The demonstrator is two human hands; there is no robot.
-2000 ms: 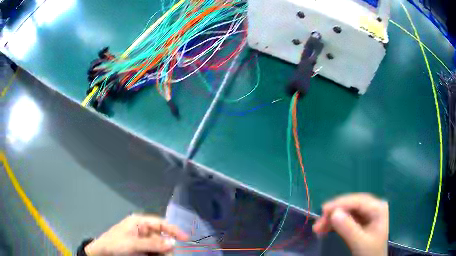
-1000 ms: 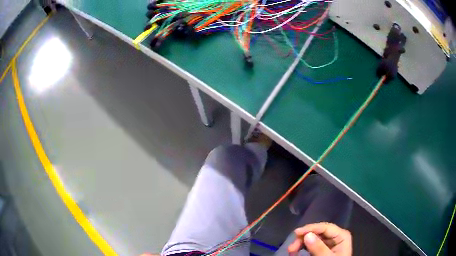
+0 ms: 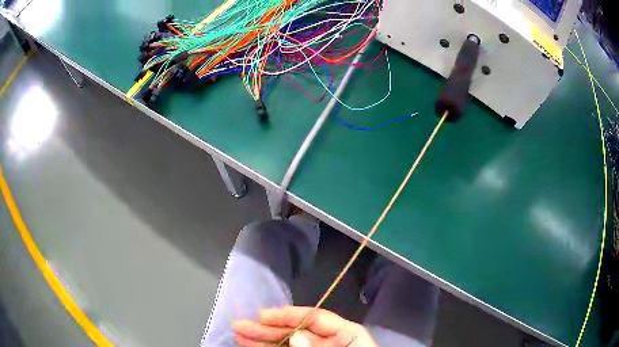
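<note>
The twisted pair [image 3: 396, 198], an orange-looking cord, stretches straight from the black twisting head [image 3: 459, 80] over the table's front edge and down to the hand. The twisting head looks blurred at the front of the white-grey wire twisting machine [image 3: 415, 32]. My right hand [image 3: 309, 328] is at the bottom edge above the lap, fingers pointing left, with the cord pinched between thumb and fingers. Its wrist is cut off by the picture's edge. My left hand is out of the picture, and the cord's far end is hidden.
A spread of coloured harness wires [image 3: 271, 35] with black connectors [image 3: 157, 51] lies left of the machine. A grey cable [image 3: 313, 130] runs over the table edge [image 3: 332, 220]. A stray blue wire [image 3: 377, 127] lies in front of the machine. My legs [image 3: 252, 288] are below.
The separate green and orange wires are now wound into one taut cord. My right hand has moved left onto the cord. My left hand has left the picture. The view has shifted.
</note>
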